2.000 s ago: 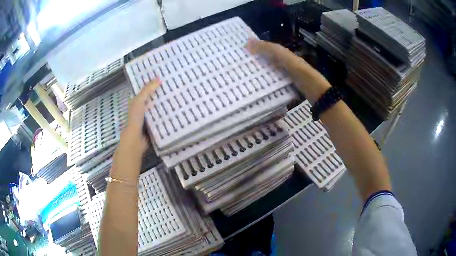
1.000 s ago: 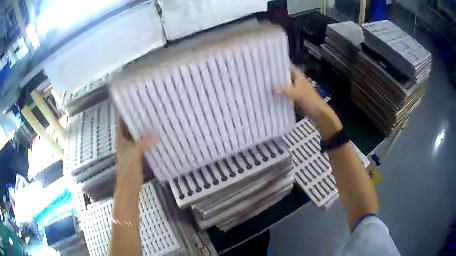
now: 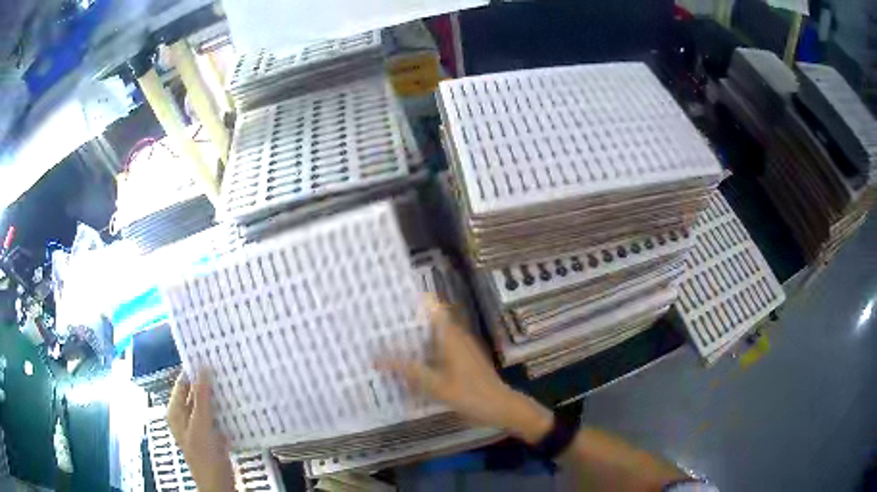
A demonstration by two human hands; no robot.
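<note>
A white slotted tray (image 3: 298,327), somewhat blurred, is held at the lower left over other trays. My left hand (image 3: 197,428) grips its lower left edge. My right hand (image 3: 447,370) is at its right side, fingers over the top face and edge. More tray edges show beneath its lower edge; whether these are also held I cannot tell. A tall tray stack (image 3: 577,135) stands right of centre, with a tray with larger slots (image 3: 596,264) sticking out partway down.
Another slotted tray stack (image 3: 313,154) stands behind my hands. A slotted tray (image 3: 726,279) lies at the tall stack's right. More stacks (image 3: 803,144) stand at the far right. A black phone (image 3: 154,354) and small tools lie at left. The grey floor (image 3: 673,423) is lower right.
The trays that both hands held tilted over the centre stack now rest on it. My hands have moved to the lower left and hold a tray there. The view has shifted left.
</note>
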